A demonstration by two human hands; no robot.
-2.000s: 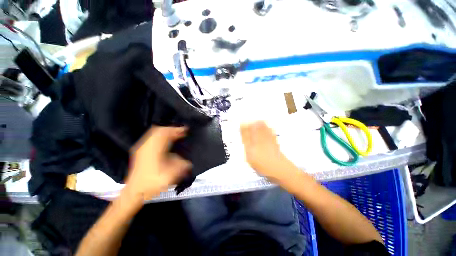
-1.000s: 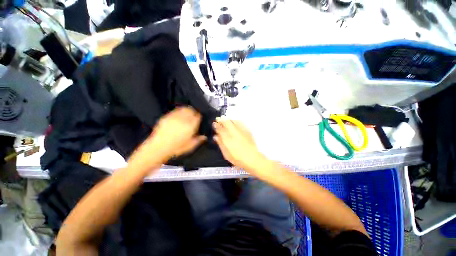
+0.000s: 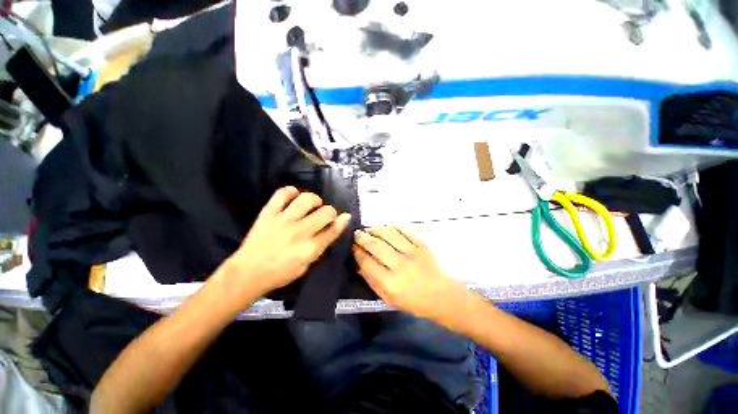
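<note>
A large black cloth [image 3: 174, 154] lies left of and in front of the needle of the white sewing machine [image 3: 558, 109]. A narrow black strip [image 3: 322, 279] runs from near the presser foot [image 3: 344, 169] towards me and hangs over the table's front edge. My left hand [image 3: 295, 234] lies flat on the cloth and strip, fingertips below the presser foot. My right hand [image 3: 396, 263] is at the strip's right edge, its thumb and index fingertips on the cloth edge. The fingertips of both hands are close together. The cloth under my palms is hidden.
Scissors with green and yellow handles [image 3: 572, 234] lie right of the needle. A brown tab [image 3: 484, 161] lies on the machine bed. A black bundle [image 3: 631, 195] sits behind the scissors. A blue basket [image 3: 599, 340] stands below the table's front edge [image 3: 518, 289].
The strip now lies lengthwise towards me and over the table edge. My left hand is spread on it, and my right hand has moved slightly nearer me. The camera view has shifted.
</note>
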